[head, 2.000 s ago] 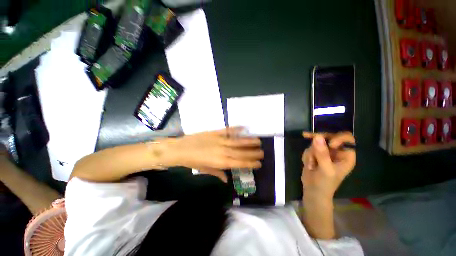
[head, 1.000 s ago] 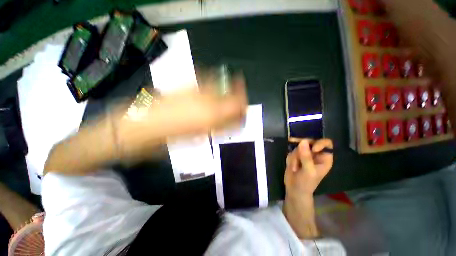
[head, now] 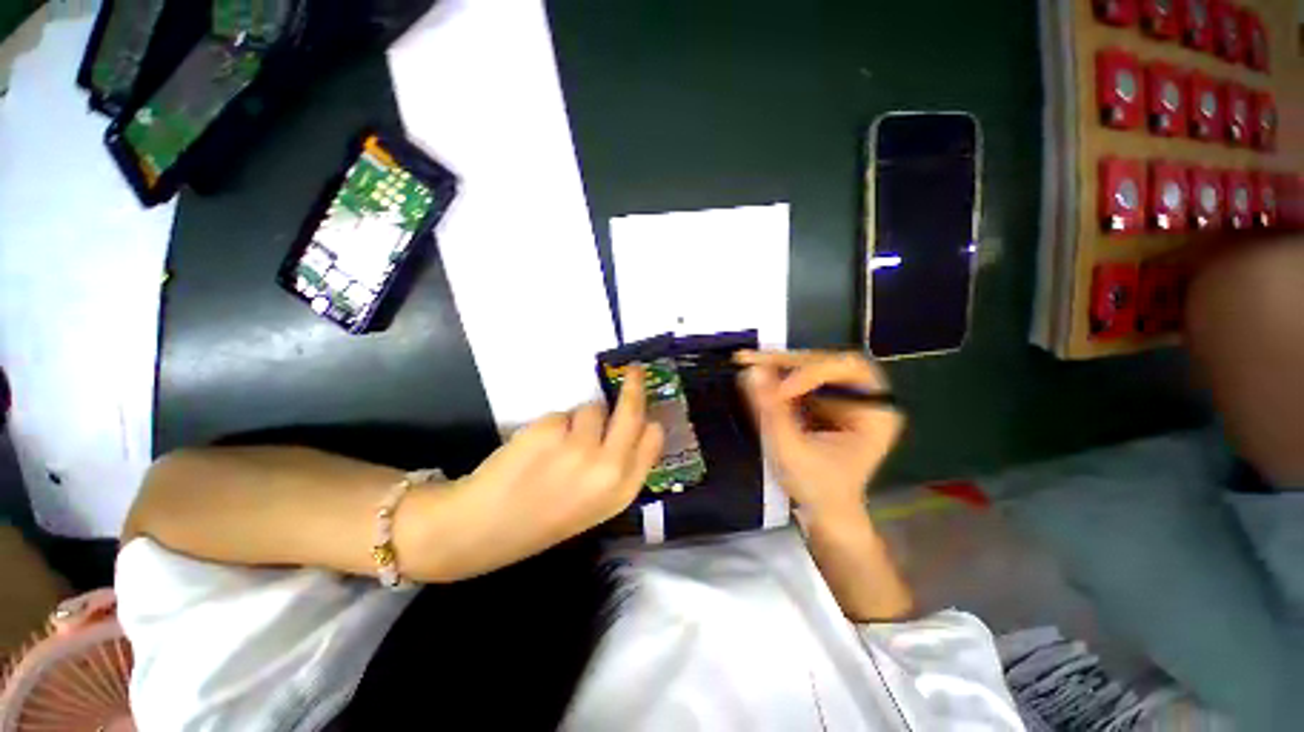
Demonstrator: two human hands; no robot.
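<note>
A device unit [head: 672, 429] with a green board in a black frame lies on the black adhesive sheet [head: 732, 465] directly before me. My left hand [head: 565, 479] rests on the unit's left side, fingers on its frame and board, holding it. My right hand [head: 827, 429] holds the thin dark tweezers [head: 855, 392], whose tip points left to the unit's upper end. Whether the tip carries a black piece is too small to tell. The white release liner [head: 701, 272] shows above and beside the black sheet. The unit's left edge is partly hidden by my fingers.
Another open unit [head: 369, 236] lies left, past a long white strip [head: 501, 186]. More units [head: 193, 107] are piled upper left by white sheets [head: 72, 286]. A smartphone [head: 924, 236] lies right. A parts tray [head: 1061, 186] holds red parts [head: 1123, 193]; a person's arm is beside it. A pink fan [head: 79, 672] is lower left.
My left hand has come back from its blurred reach over the bench and now holds a unit on the black sheet. My right hand has moved left to it with the tweezers.
</note>
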